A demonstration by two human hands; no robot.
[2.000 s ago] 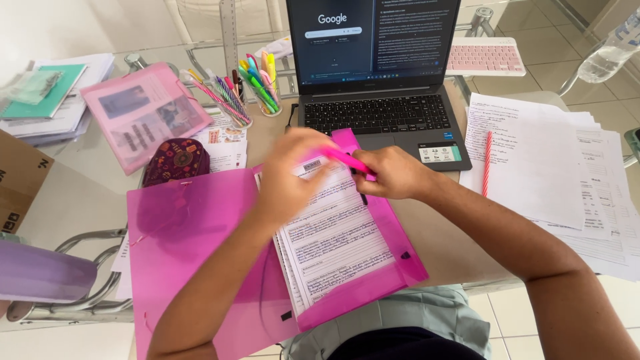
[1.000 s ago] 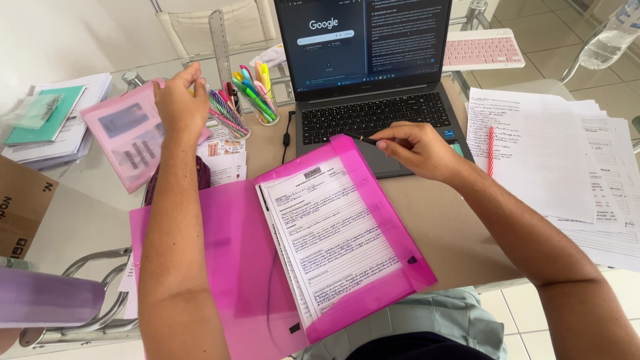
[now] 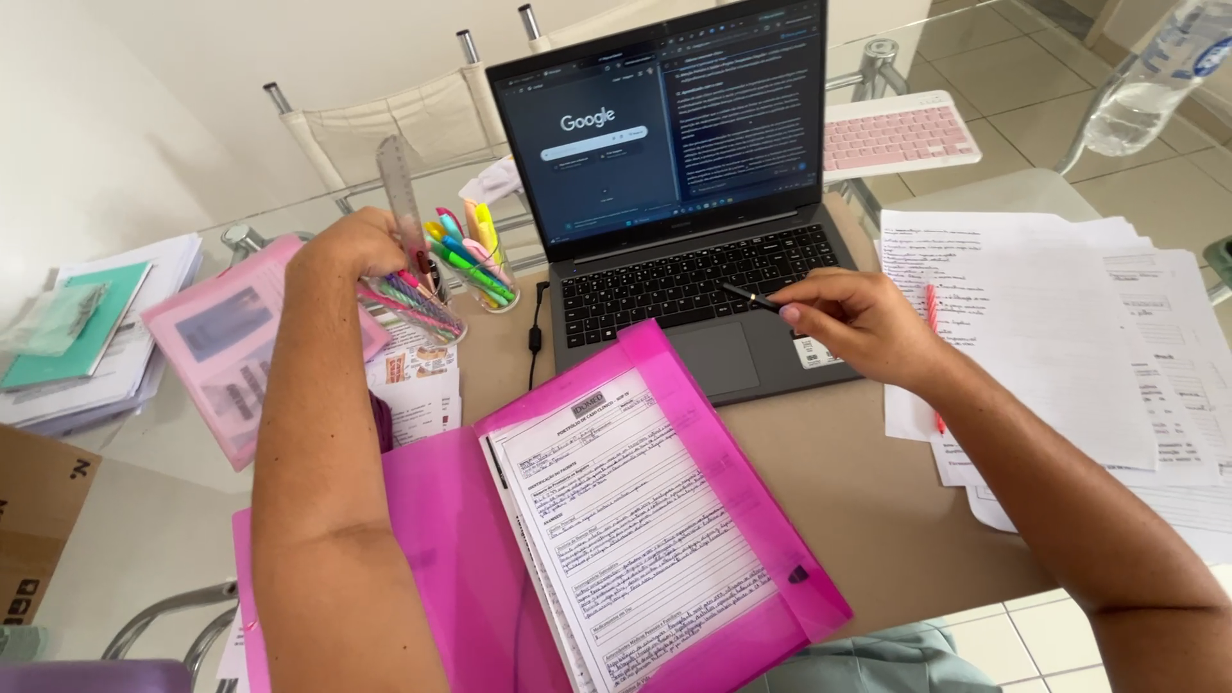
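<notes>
My right hand pinches a slim black pen over the laptop's keyboard. My left hand is at a clear cup of pens at the left, beside an upright clear ruler; its fingertips are partly hidden, so I cannot tell what they hold. Below lies an open magenta plastic folder with handwritten, printed sheets under its flap. A second cup of highlighters stands right of the pen cup.
The open laptop stands at the back centre. Loose papers with a red-striped pen lie at the right, near a pink keyboard and a water bottle. A pink folder, stacked papers and a cardboard box are at the left.
Two seconds ago both hands were together at the folder's top edge. My left hand has moved left to the pen cup, and my right hand has moved right, over the laptop, with the black pen.
</notes>
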